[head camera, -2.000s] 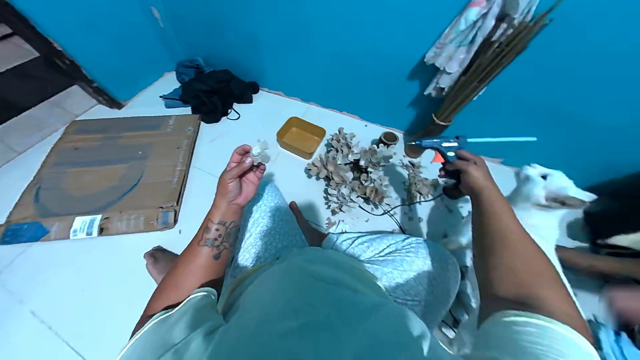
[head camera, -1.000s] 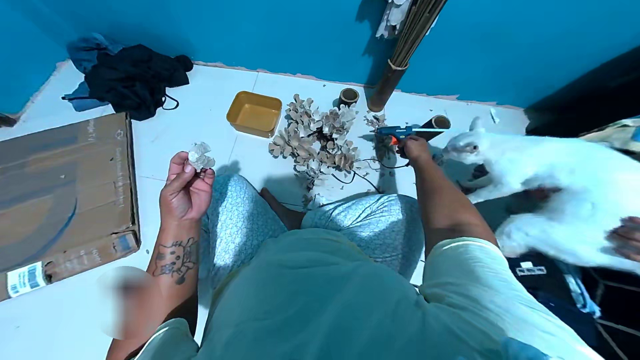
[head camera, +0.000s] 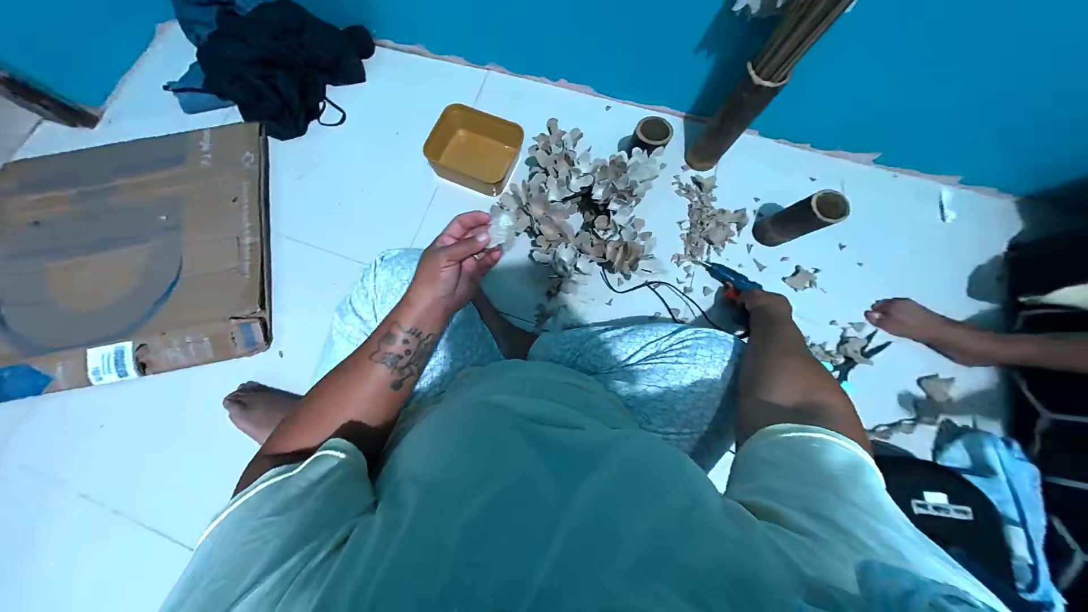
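Between the fingertips of my left hand (head camera: 459, 259) is a small pale, petal-like cluster (head camera: 501, 228), just left of a large arrangement of pale petal-like pieces (head camera: 586, 200) on the floor. My right hand (head camera: 759, 308) grips a blue glue gun (head camera: 731, 279) with an orange part; its nozzle points up and left at a smaller cluster of petal-like pieces (head camera: 707, 223). A dark cord loops over the floor beside my knee. The yellow-brown plastic container (head camera: 472, 149) stands behind my left hand, and I see nothing inside it.
Two short bamboo tubes (head camera: 653, 134) (head camera: 801, 218) and a longer tube holding sticks (head camera: 738, 119) are near the blue wall. Flattened cardboard (head camera: 136, 246) lies left, dark cloth (head camera: 276, 64) behind it. Another person's bare foot (head camera: 909, 321) is at right; scraps lie around.
The white animal at the right has gone from view. The glue gun now points toward the small cluster, where earlier it pointed right. My left hand with its piece is closer to the large arrangement.
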